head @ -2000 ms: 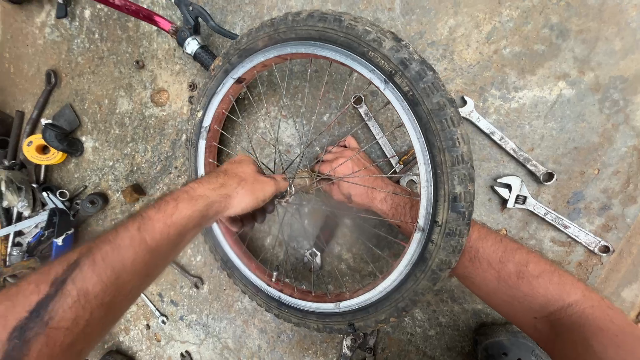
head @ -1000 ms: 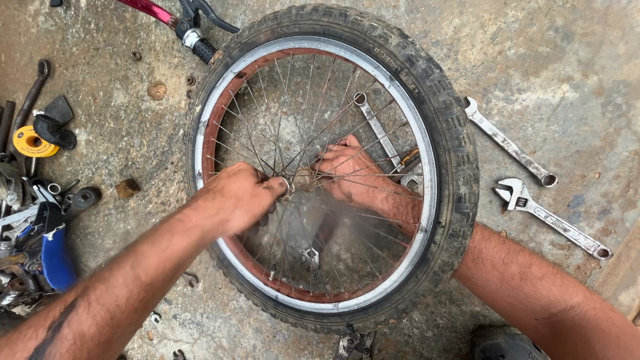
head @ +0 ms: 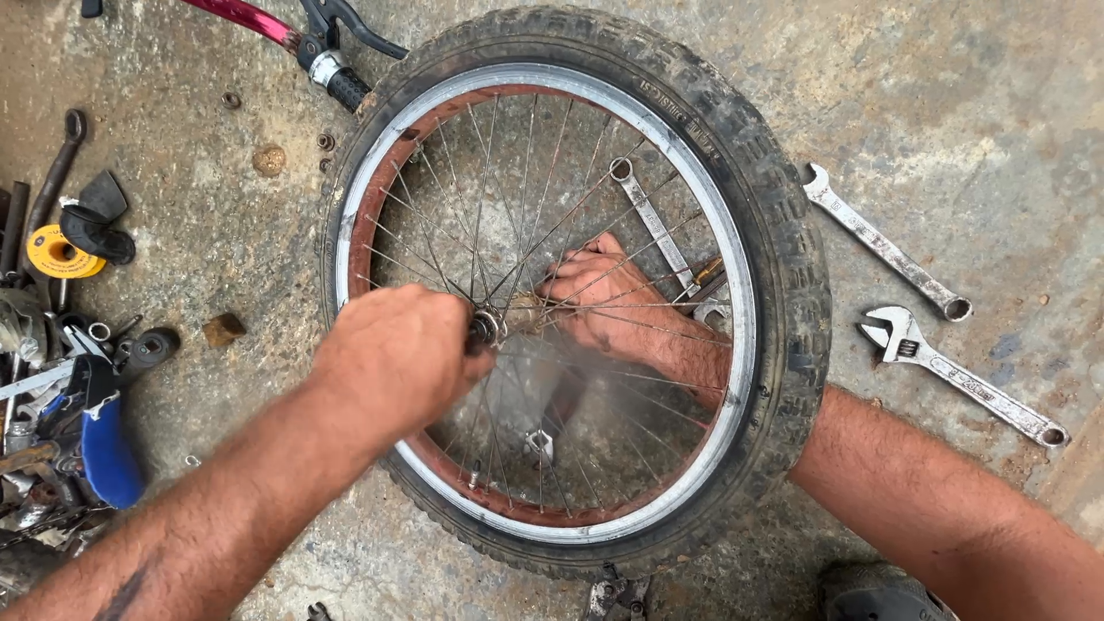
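Observation:
A bicycle wheel with a knobby black tyre point(head: 789, 259) and a silver rim point(head: 743, 345) fills the middle of the head view. My left hand point(head: 401, 345) is closed at the near end of its hub point(head: 490, 328), with the thumb and fingers around a dark part there. My right hand point(head: 595, 285) reaches under the tyre and lies behind the spokes, its fingers curled by the far end of the hub; what they grip is hidden. Beyond the spokes lie a combination wrench point(head: 655, 224) and the open end of another wrench point(head: 540, 444).
To the right lie a combination wrench point(head: 888, 241) and an adjustable wrench point(head: 966, 379). A pile of tools with a blue handle point(head: 110, 457) and a yellow spool point(head: 65, 252) are at left. A handlebar grip point(head: 348, 89) lies at the upper left. A shoe point(head: 880, 591) shows below.
My left hand has turned at the hub, its knuckles now higher and its fingers curled further round. My right hand stays behind the spokes.

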